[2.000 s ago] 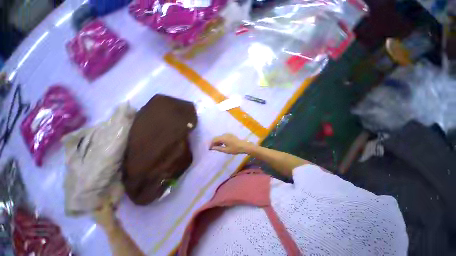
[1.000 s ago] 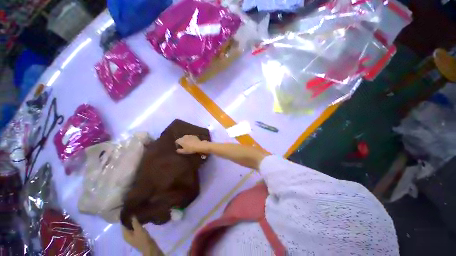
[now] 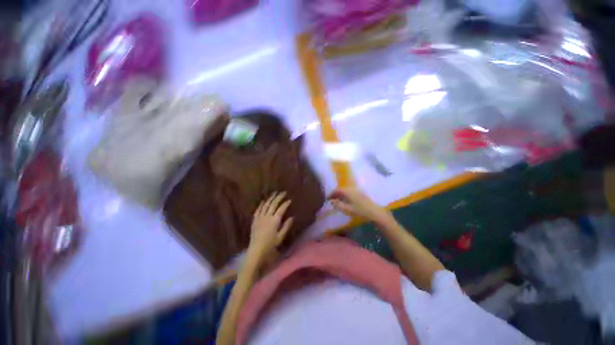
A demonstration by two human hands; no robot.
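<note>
The brown garment (image 3: 249, 172) lies on the white table (image 3: 135, 276) in front of me, with a white and green tag (image 3: 240, 132) on its far part. My left hand (image 3: 272, 219) rests on the garment's near part, fingers spread, holding nothing that I can see. My right hand (image 3: 349, 201) is just off the garment's right edge, fingers partly curled and blurred; whether it pinches the edge I cannot tell. The white or cream garment (image 3: 148, 145) lies to the left, touching the brown garment.
Bagged magenta garments (image 3: 128, 57) lie at the far left, a bagged red garment (image 3: 47, 209) at the left edge. Large printed clear bags (image 3: 499, 101) cover the far right. A small dark stick (image 3: 379, 165) lies by the orange tape (image 3: 315, 87).
The view has shifted and turned. The brown garment lies differently, its tag now at the far side. My left hand has moved onto the garment; my right hand has moved off its top to the right edge.
</note>
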